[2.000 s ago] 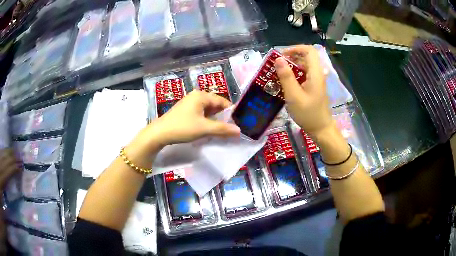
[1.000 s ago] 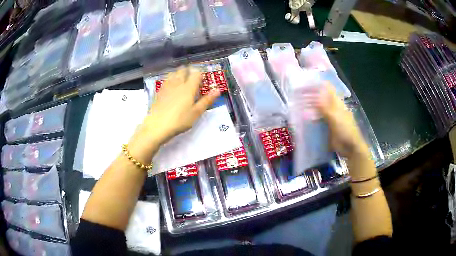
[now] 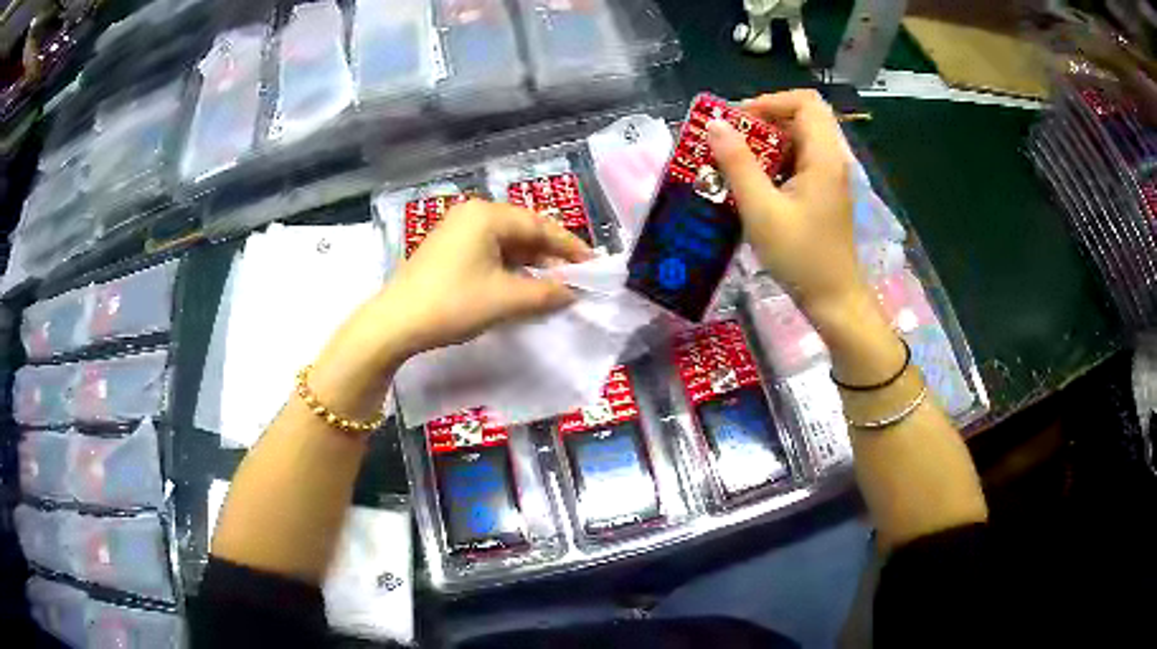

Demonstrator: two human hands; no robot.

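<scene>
My right hand (image 3: 806,209) holds a bare red-and-black keypad phone (image 3: 692,228) by its keypad end, tilted, blue screen facing me. My left hand (image 3: 470,285) pinches an empty milky protective bag (image 3: 508,368) by its mouth end, close to the phone's lower end. Whether the phone touches the bag is unclear. Below lies a clear blister tray (image 3: 609,553) with bare phones (image 3: 736,444) in its left and front pockets. Bagged phones (image 3: 632,171) lie in its back and right pockets, partly hidden by my right hand.
A stack of empty bags (image 3: 298,330) lies left of the tray, more bags (image 3: 374,577) nearer me. Stacked full trays (image 3: 381,57) stand along the far side; another column of bagged phones (image 3: 95,437) is at the left. Stacked trays of phones (image 3: 1110,190) stand at right.
The bagged phone my right hand was moving is gone from that hand, which now holds a bare phone. The front right pocket's bare phone is no longer visible. My left hand has lifted the bag's mouth.
</scene>
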